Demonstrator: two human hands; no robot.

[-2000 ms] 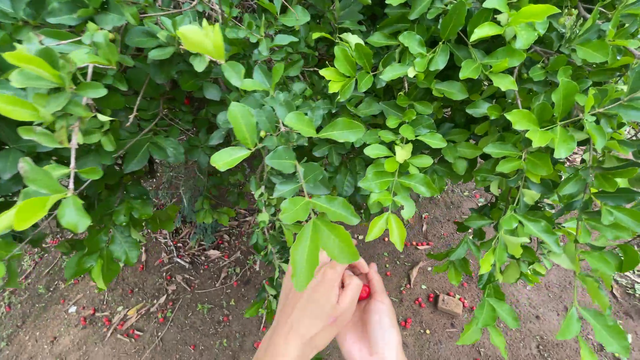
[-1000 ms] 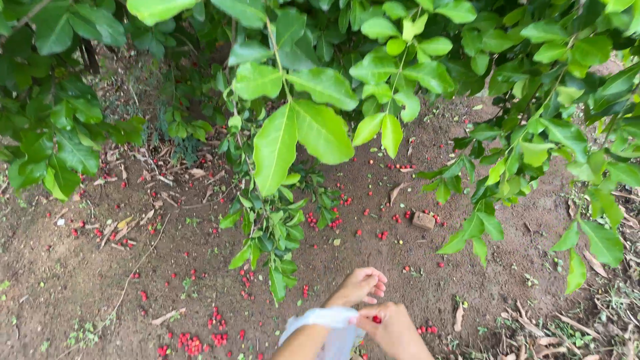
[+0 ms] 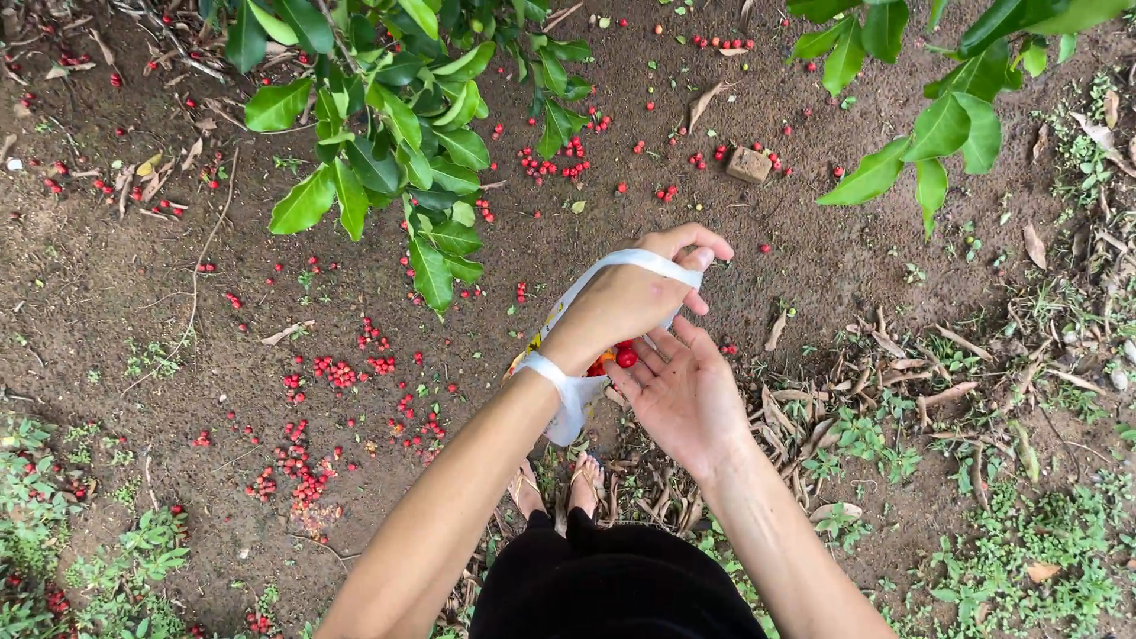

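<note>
A white plastic bag [image 3: 572, 408] hangs by its handles from my left wrist and across the back of my left hand [image 3: 635, 288]. The thumb and fingers of that hand are spread, with nothing seen between them. Palm up at the bag's mouth, my right hand [image 3: 679, 386] has its fingers apart. Several red cherry-like fruits [image 3: 626, 357] show inside the bag, right beside the right fingertips; whether the fingers touch them I cannot tell. The lower part of the bag is partly hidden by my left forearm.
Leafy branches [image 3: 382, 133] hang over the ground at the upper left, and more leaves [image 3: 954, 124] at the upper right. Fallen red fruits [image 3: 337, 373] lie scattered on brown soil. A small brick piece [image 3: 748, 165] lies beyond my hands. My sandalled feet [image 3: 584, 484] stand below the bag.
The view has tilted down to the ground and my feet. My hands have come away from the leaves, and my right hand, earlier closed near a red fruit, has opened at the bag.
</note>
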